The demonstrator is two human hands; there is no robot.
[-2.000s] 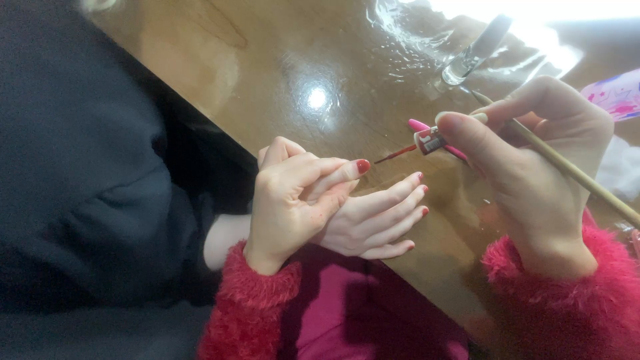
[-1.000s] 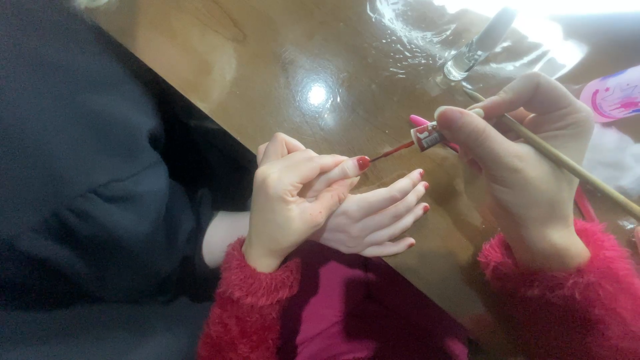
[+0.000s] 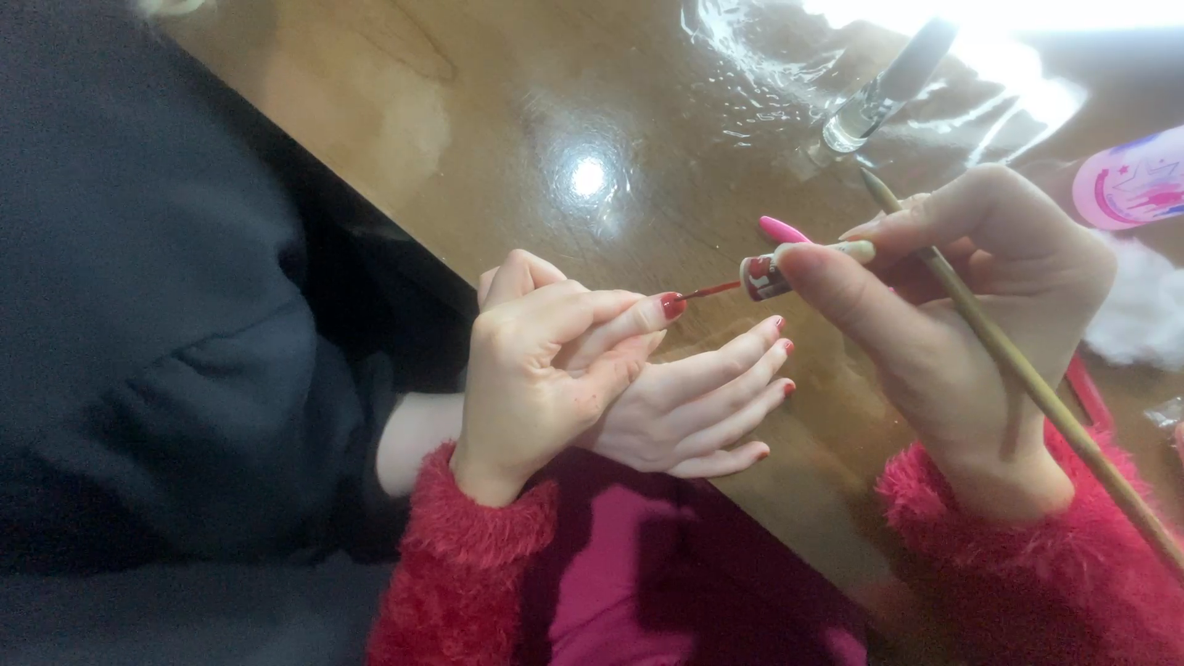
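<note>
My left hand (image 3: 546,379), in a fuzzy red sleeve, grips the thumb of another person's hand (image 3: 684,407), whose nails are painted red. In my right hand (image 3: 980,342) is a nail polish brush (image 3: 768,276), held by its cap between thumb and fingers. The red brush tip meets or nearly meets the tip of the red thumbnail (image 3: 672,305). A thin wooden stick (image 3: 1008,356) also lies through my right hand, slanting down to the right. The other person's fingers are spread beneath the brush.
A clear bottle (image 3: 856,120) with a long cap lies on the glossy brown table (image 3: 555,92). A pink tool tip (image 3: 783,229) shows behind the brush. At the right are a pink printed container (image 3: 1128,180) and white cotton (image 3: 1142,301). The other person's dark sleeve (image 3: 185,324) fills the left.
Two seconds ago a small gap showed between the brush tip and the thumbnail; my right hand has moved slightly left, bringing the tip to the nail's end. My left hand keeps its grip.
</note>
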